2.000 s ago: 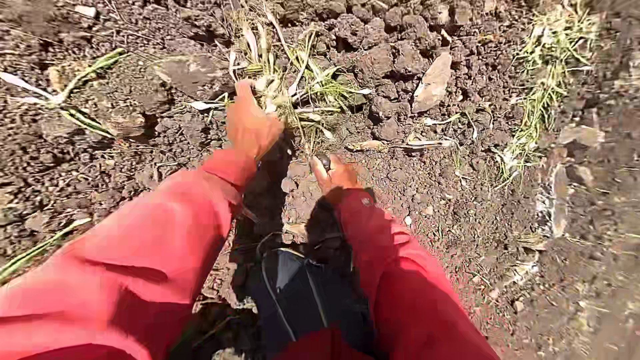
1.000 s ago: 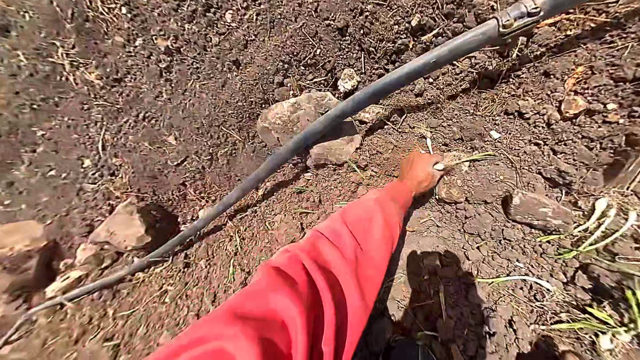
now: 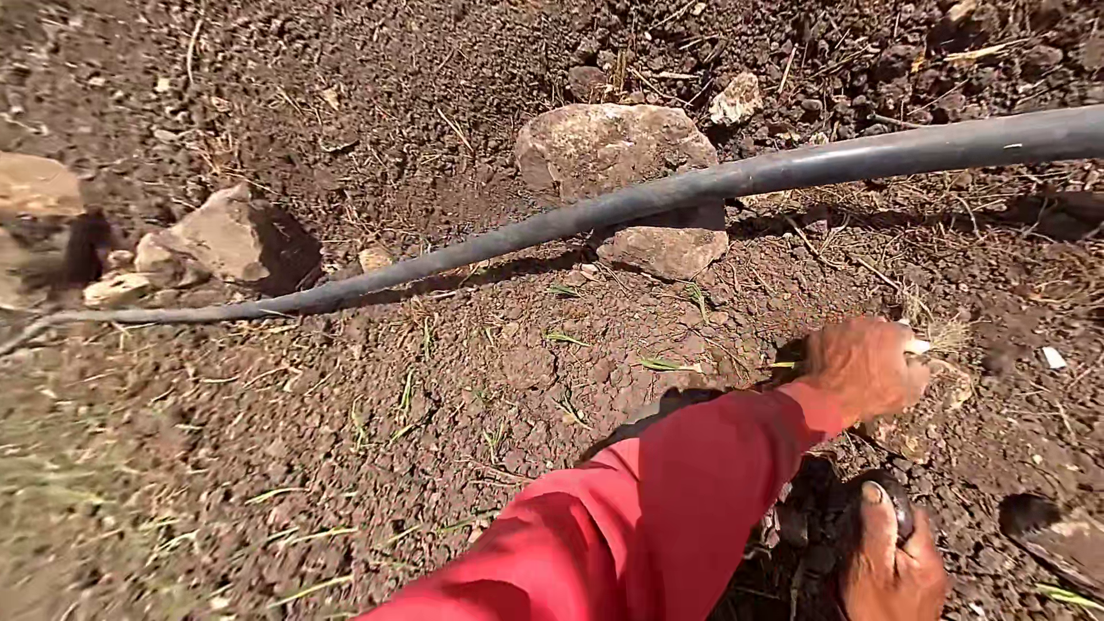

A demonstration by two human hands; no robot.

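Observation:
My left hand (image 3: 867, 369), at the end of a red sleeve, is closed around a small plant with a white stem (image 3: 918, 347). Fine pale roots seem to stick out to the right of the fingers, and a bit of green leaf shows on the other side. Below it, near the bottom edge, my right hand (image 3: 897, 561) grips a dark, rounded object (image 3: 890, 504), perhaps a tool's handle; its lower part is hidden. Cut-looking green leaf pieces (image 3: 664, 365) lie scattered on the soil left of my left hand.
A thick dark hose (image 3: 552, 226) crosses the ground above my arm and passes over a large stone (image 3: 612, 147). More stones (image 3: 233, 237) lie at the left beside it. A flat stone (image 3: 1065, 543) lies at the lower right, near my right hand.
The view has swung far from the plant pile to the hose. My left hand, at the pile two seconds ago, is now over soil below the hose. My right hand has come back into view.

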